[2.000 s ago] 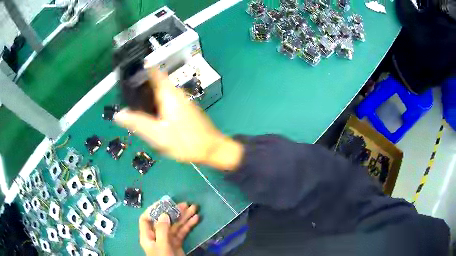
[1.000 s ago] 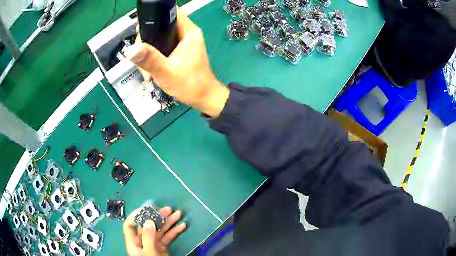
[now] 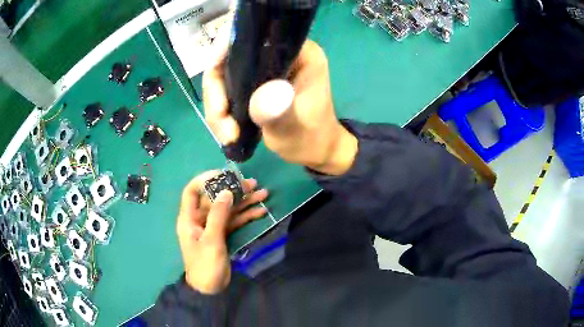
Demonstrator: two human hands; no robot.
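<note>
My left hand [image 3: 208, 223] holds a small dark square module with a clear edge [image 3: 223, 186] over the green bench near its front edge, thumb on its face. My right hand [image 3: 301, 115] is closed around a thick black electric screwdriver [image 3: 266, 54]. Its lower end points down just above the module. The tip is blurred, and I cannot tell whether it touches the module. No screw can be made out.
Several black modules [image 3: 154, 139] lie left of the white line. Rows of white-faced housings [image 3: 102, 190] fill the far left. The pale screw feeder [image 3: 195, 38] is at the back. Finished assemblies [image 3: 410, 18] are piled back right. A blue stool [image 3: 490, 121] and a cardboard box [image 3: 461, 150] stand on the floor.
My right hand has come down with the screwdriver from the screw feeder to just above the module. My left hand has risen in view, still holding the module. The camera view has shifted.
</note>
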